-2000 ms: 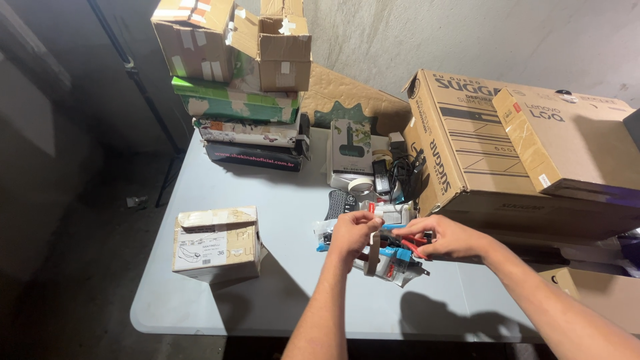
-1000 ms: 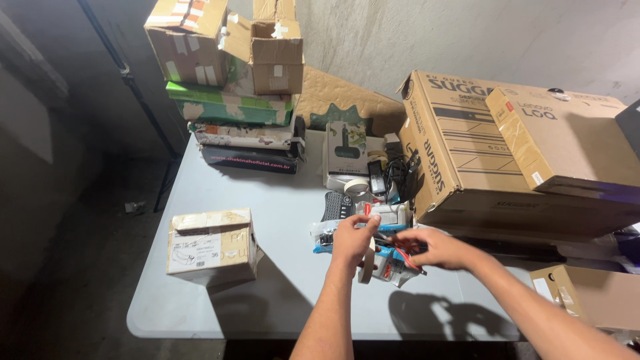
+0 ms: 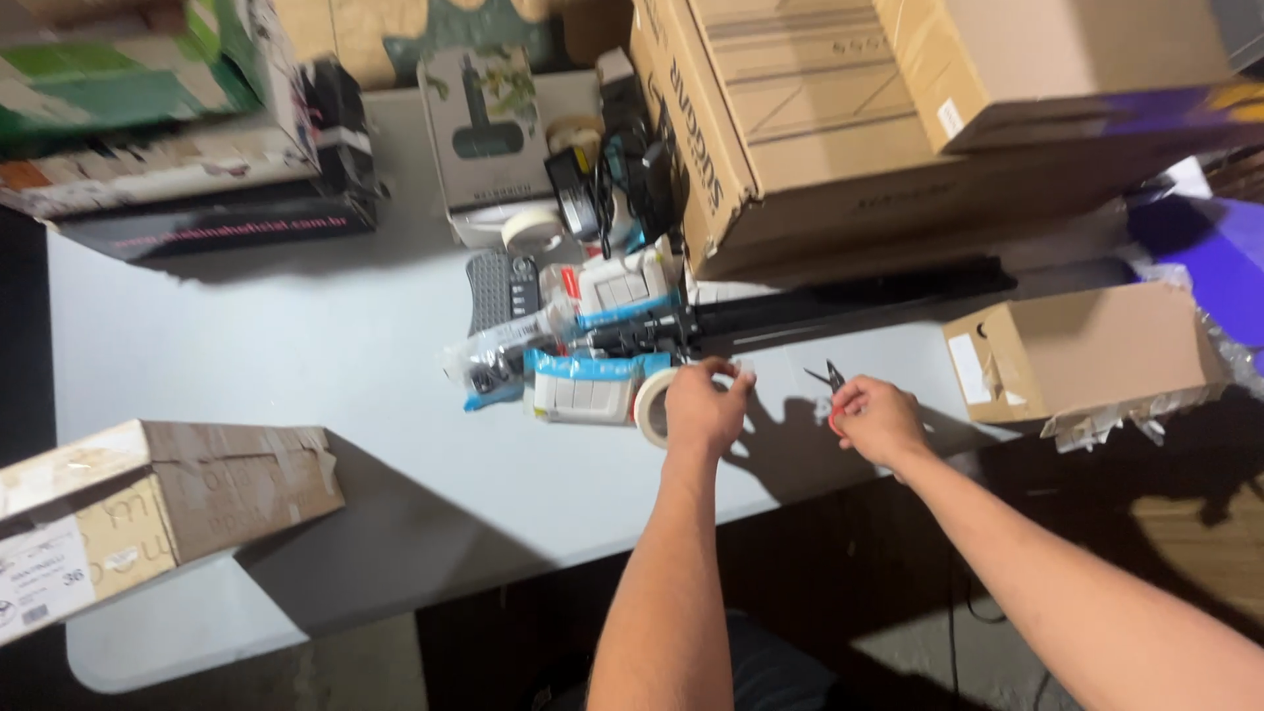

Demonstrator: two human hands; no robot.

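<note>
My left hand (image 3: 706,400) is beside a roll of masking tape (image 3: 653,407), its fingertips pinched on something small and pale, too blurred to name. My right hand (image 3: 877,420) holds small scissors (image 3: 835,380) with red handles, the dark blades apart and pointing up and away. Just left of the tape roll lies a plastic-wrapped pack with white switch plates (image 3: 583,390); a similar pack (image 3: 627,286) lies behind it. A clear bag with a dark item (image 3: 504,351) and a small black keyboard (image 3: 502,291) are further left.
A worn cardboard box (image 3: 237,489) stands at the left front of the grey table (image 3: 395,474). Stacked boxes (image 3: 197,227) are at back left, a large cardboard carton (image 3: 810,217) at back right, a smaller box (image 3: 1096,355) at right. Cables and adapters (image 3: 622,178) lie behind the packs.
My hands have moved apart; the scissors in my right hand are now to the right, away from the packs. The view has swung right and closer.
</note>
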